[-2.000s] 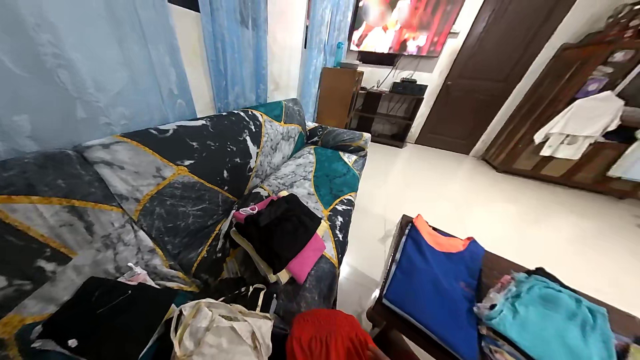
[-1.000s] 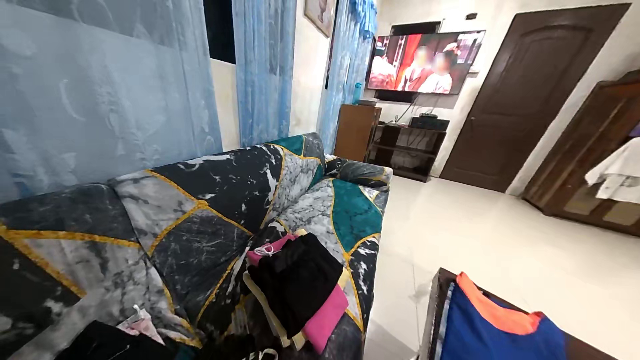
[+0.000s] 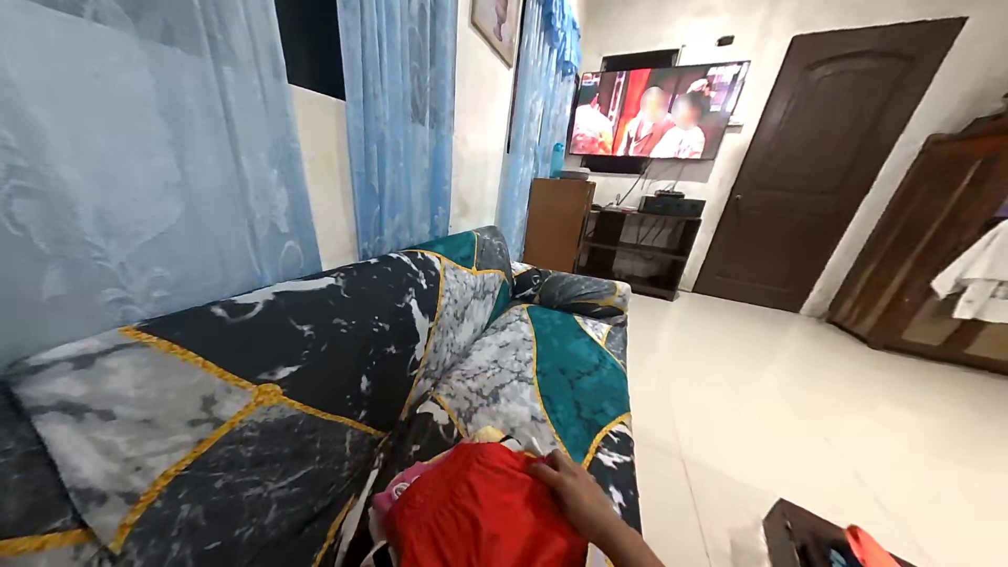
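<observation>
A red cloth garment (image 3: 484, 504) lies over a pile of clothes on the seat of the sofa (image 3: 504, 370). My right hand (image 3: 579, 496) rests on the garment's right side, with its fingertips at the upper right edge; whether they pinch the cloth cannot be told. Pink cloth (image 3: 398, 488) and a bit of pale yellow cloth (image 3: 488, 434) show from under the red one. My left hand is out of the picture.
A dark low table (image 3: 811, 535) with an orange-edged garment (image 3: 870, 546) stands at the lower right. Blue curtains (image 3: 402, 126) hang behind the sofa. A television (image 3: 657, 110), a shelf unit (image 3: 638, 248) and a brown door (image 3: 827, 161) are farther off.
The red garment, at the bottom edge two seconds ago, now covers the pile where black cloth lay on top. My right hand has come into view on it.
</observation>
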